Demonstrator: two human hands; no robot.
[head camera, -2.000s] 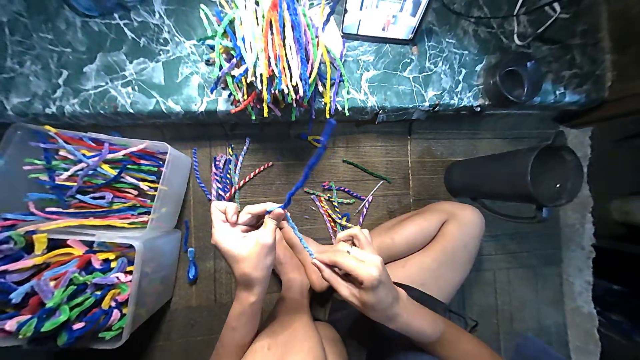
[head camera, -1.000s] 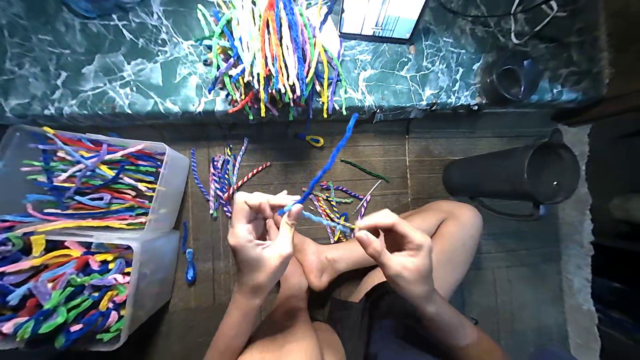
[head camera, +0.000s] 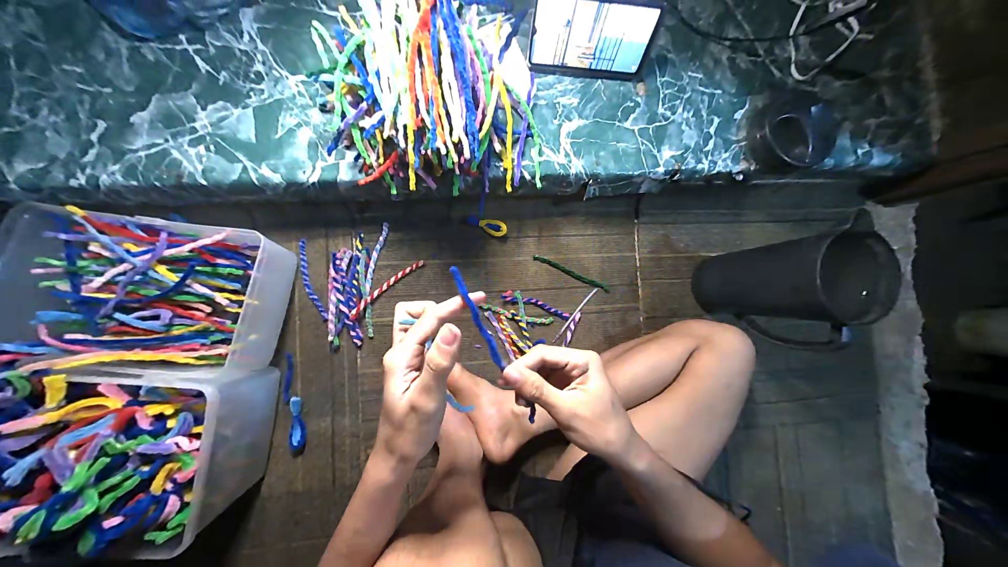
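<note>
My right hand (head camera: 563, 390) pinches a dark blue pipe cleaner (head camera: 476, 319) near its lower end, and a short dark end sticks out below the fingers. The upper part leans left, passing beside the fingertips of my left hand (head camera: 421, 362). A light blue pipe cleaner (head camera: 459, 404) shows in parts behind the left hand, whose grip on it is partly hidden. Past the hands, twisted two-coloured pipe cleaners (head camera: 512, 324) lie loosely on the wooden floor. Another group of twisted pipe cleaners (head camera: 339, 291) lies farther left, a red and white one among them.
Two translucent plastic bins (head camera: 272, 291) of coloured pipe cleaners stand at left. A large pile of pipe cleaners (head camera: 429, 94) and a lit-screen device (head camera: 594, 35) rest on the green marbled ledge. A dark pitcher (head camera: 772, 283) lies on the right. A looped blue piece (head camera: 296, 425) is near the bins.
The blue and light blue pipe cleaners, joined between my hands before, now appear apart. My right hand has moved left to the dark blue one, and my left hand's fingers have spread.
</note>
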